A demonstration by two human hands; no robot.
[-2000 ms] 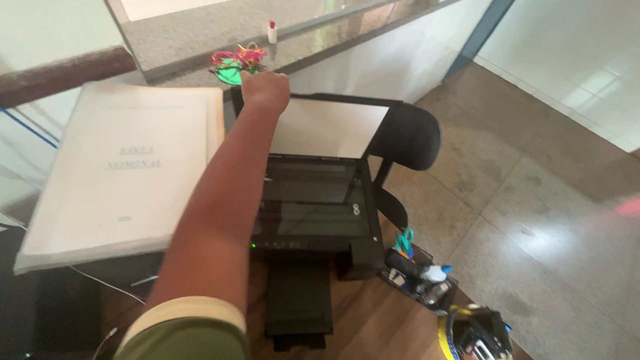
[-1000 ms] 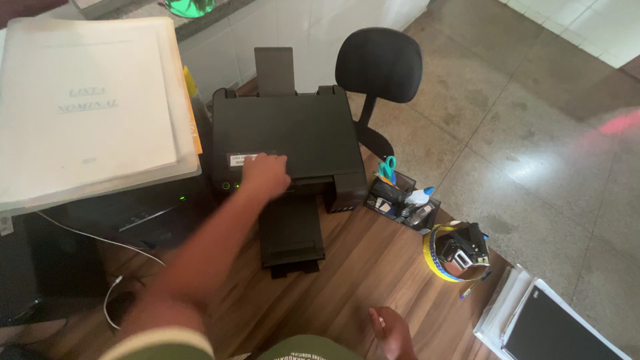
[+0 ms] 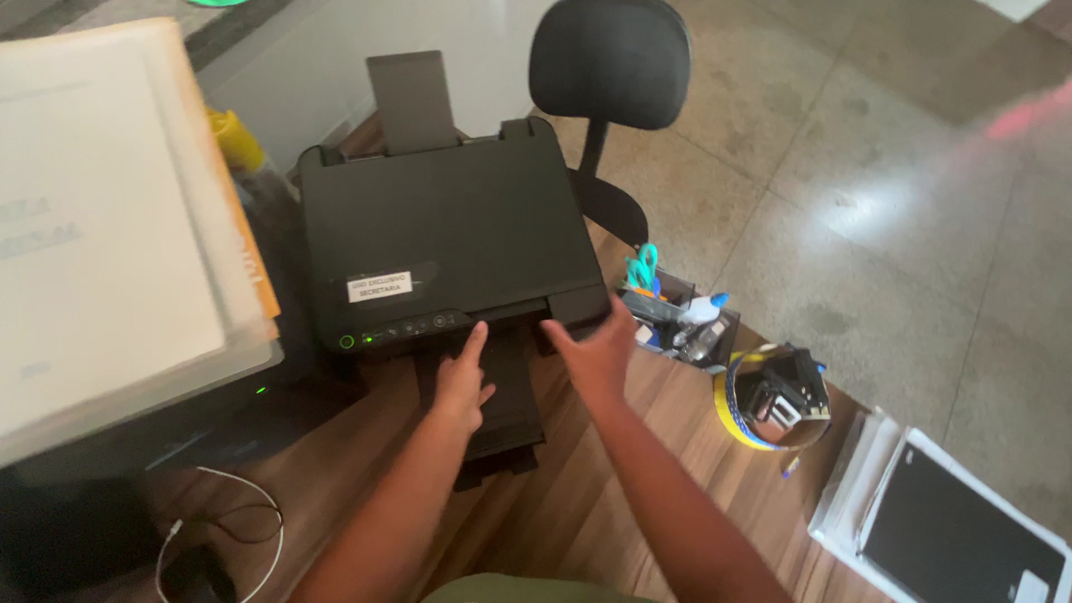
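A black printer-scanner (image 3: 444, 226) with its lid down stands on the wooden desk, a small green light lit on its control panel (image 3: 402, 327). Its output tray (image 3: 502, 402) juts out from the front. My left hand (image 3: 465, 377) is over that tray, index finger extended at the panel's front edge, holding nothing. At the printer's front right corner is my right hand (image 3: 599, 343), thumb and fingers spread; whether it touches the casing is hard to tell. The rear paper support (image 3: 413, 100) stands raised behind the lid.
A stack of papers in a plastic cover (image 3: 109, 209) lies at left. Right of the printer are a desk organizer (image 3: 712, 343) with scissors and pens, a tape roll (image 3: 730, 410) holding small items, and a black tablet-like item (image 3: 963, 528). A chair (image 3: 611, 63) stands behind; a white cable (image 3: 280, 536) lies at lower left.
The scanner lid, raised two seconds ago, is down. My left hand has moved off the lid to the panel's front edge. My right hand has come up from the desk's near side to the printer's corner.
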